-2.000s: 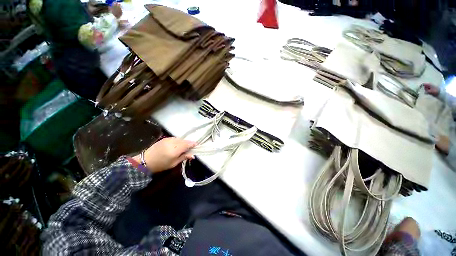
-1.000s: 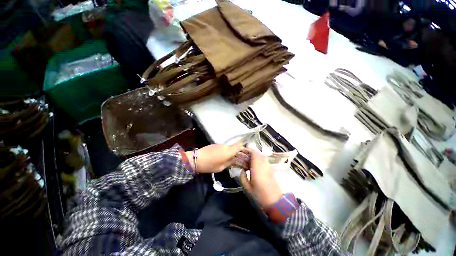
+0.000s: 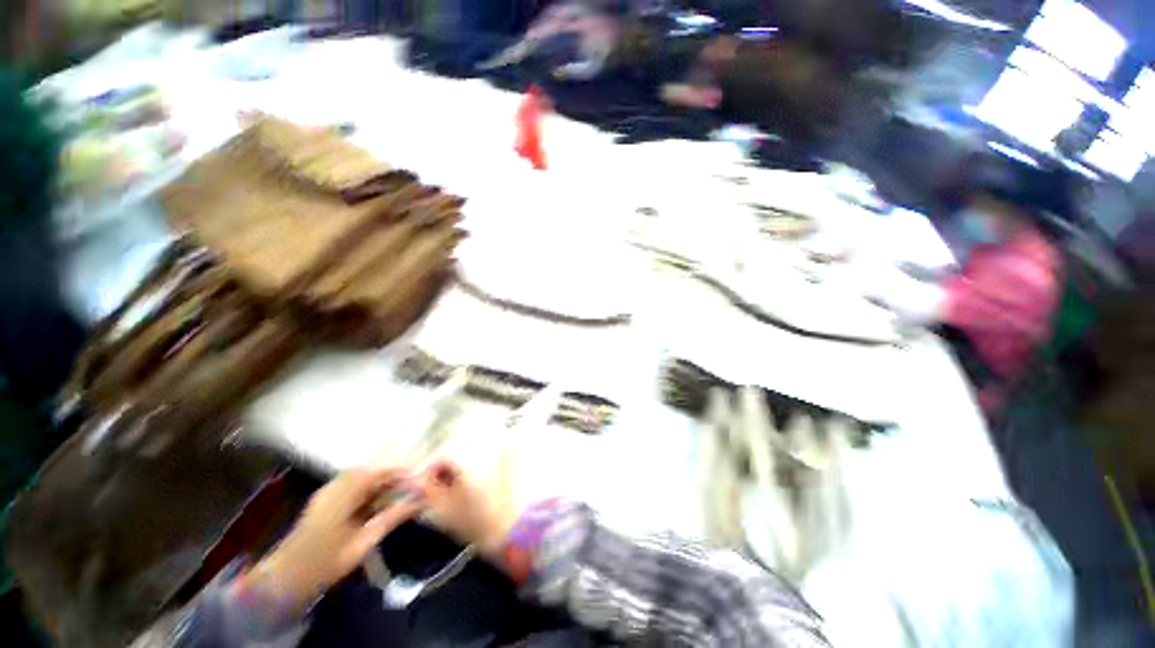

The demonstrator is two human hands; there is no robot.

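The view is blurred. My left hand (image 3: 327,529) and my right hand (image 3: 459,506) meet at the table's near edge, fingertips close together on a beige bag handle (image 3: 437,424). What lies between the fingertips is too blurred to tell. A handle loop hangs below my hands with a small white tag (image 3: 403,591) on it. The handle runs up to the open, dark-edged end of a beige tote bag stack (image 3: 507,395) lying flat on the table.
A brown tote bag stack (image 3: 304,234) lies left, its handles (image 3: 165,342) over the edge above a dark bin (image 3: 114,519). More beige bags (image 3: 773,367) lie right, handles hanging. A clear plastic bag (image 3: 969,582) is at lower right. A red marker (image 3: 531,127) and a person in pink (image 3: 1007,298) are beyond.
The view has swung up and right, showing more of the far side. My right hand came from beside the right-hand stack to meet my left hand at the handle; both are still together.
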